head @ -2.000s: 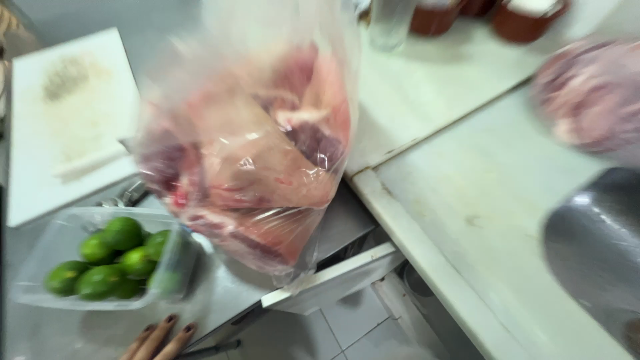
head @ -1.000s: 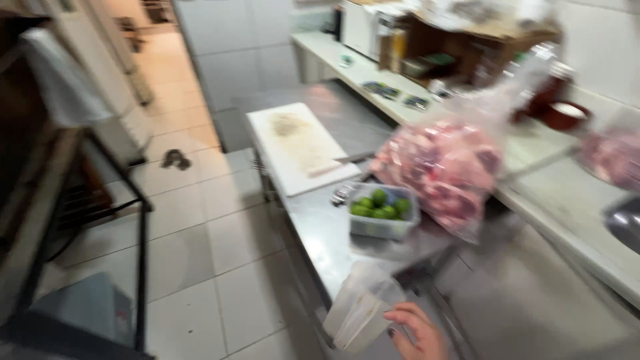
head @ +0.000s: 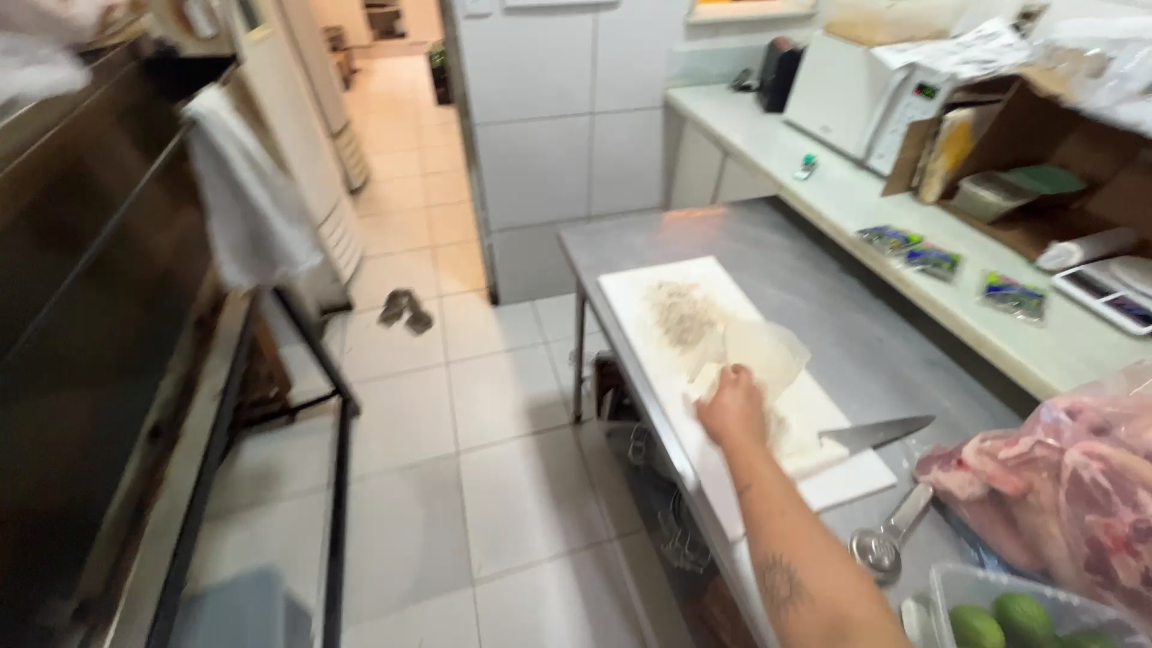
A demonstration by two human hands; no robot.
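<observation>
My right hand (head: 733,407) reaches in from the lower right and grips a translucent plastic container or lid (head: 767,351) over the white cutting board (head: 711,279). Pale chopped bits (head: 679,313) lie on the far part of the board. A knife (head: 882,434) rests across its near right side, blade pointing right. Closer to me, a metal handheld squeezer (head: 877,551) lies on the steel table. Beside it, a clear plastic container holds green limes (head: 1021,619), and raw meat in a clear bag (head: 1071,477) sits at the right. My left hand is out of view.
The steel table (head: 810,261) adjoins a counter (head: 972,315) with small packets (head: 1012,295), a kitchen scale (head: 1111,292), a cardboard box (head: 1035,117) and a microwave (head: 846,99). A black metal frame (head: 337,477) stands at left; sandals (head: 407,311) lie on the tiled floor.
My right hand has moved from beside the near table edge to over the cutting board, with the translucent plastic piece in it. The view has swung considerably.
</observation>
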